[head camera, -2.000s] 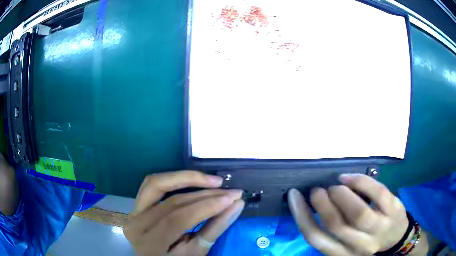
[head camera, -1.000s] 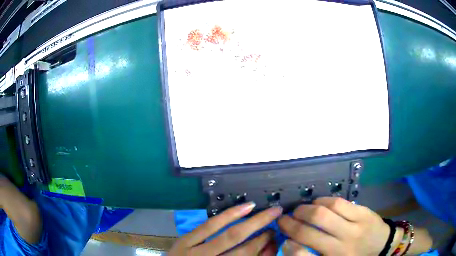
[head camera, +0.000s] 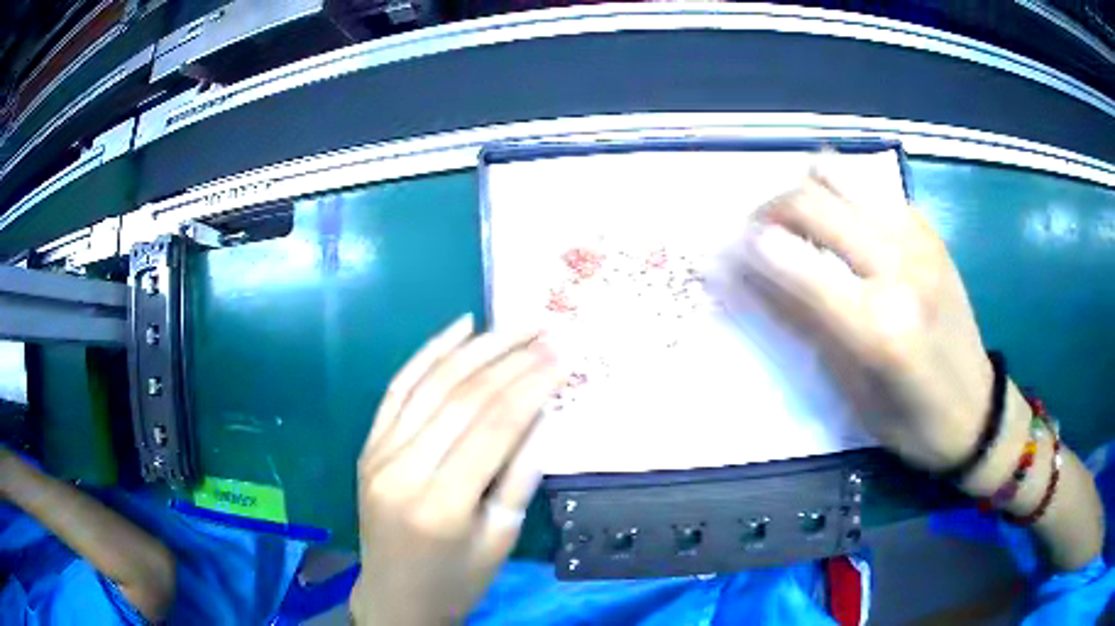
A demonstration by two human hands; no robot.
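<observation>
Tiny orange-red components lie scattered in small clusters on the white pad. My right hand is over the right part of the pad, blurred, fingers bent towards the specks; whether it holds any cannot be told. My left hand is over the pad's lower left edge, fingers spread, with fingertips near a small cluster of specks, and nothing visible in it. The black carrier fixture sits at the bench edge below the pad, its row of square slots showing, and neither hand is on it.
A neighbouring slotted fixture stands upright at left beside a grey arm. A green label and blue tape lie on the dark-green mat. A dark conveyor runs beyond the pad. Another person's arm is at lower left.
Both hands have left the fixture and moved up over the pad. The fixture now shows uncovered. The view has shifted to show more conveyor, and the specks are spread differently.
</observation>
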